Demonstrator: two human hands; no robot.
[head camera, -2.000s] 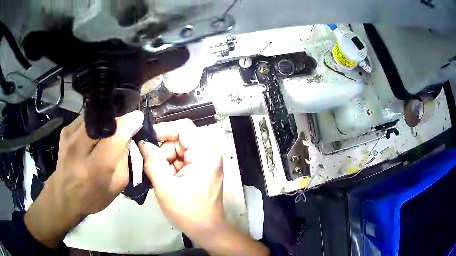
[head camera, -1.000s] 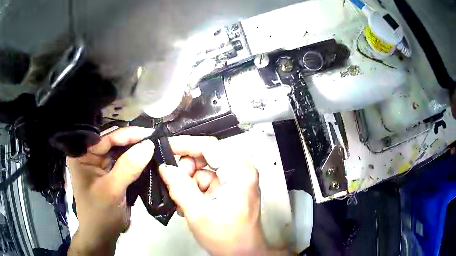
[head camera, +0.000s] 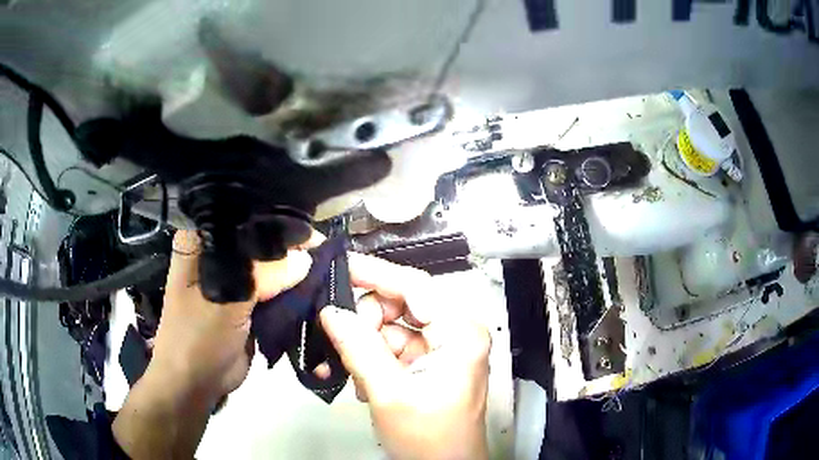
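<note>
A folded black workpiece (head camera: 286, 314) with pale stitching lines lies between my hands, its top end at the needle area. Its lower part hangs as a narrow black loop (head camera: 325, 382) over the white tabletop. My left hand (head camera: 215, 314) pinches the cloth from the left, partly hidden by the dark presser and needle bar mechanism (head camera: 224, 234). My right hand (head camera: 413, 350) grips the black band on the right between thumb and fingers. The needle tip and presser foot cannot be made out clearly.
The pale machine head (head camera: 557, 54) spans the top. The oil-stained machine bed (head camera: 664, 234) is at right, with a small white bottle with a yellow label (head camera: 702, 148). A blue bin (head camera: 763, 404) is at lower right. A black fabric pile (head camera: 81, 278) and wire guard (head camera: 141, 208) are at left.
The camera view has shifted, so the machine head and its lettering show more. More black cloth is spread beside my left fingers. Both hands still hold the workpiece near the needle.
</note>
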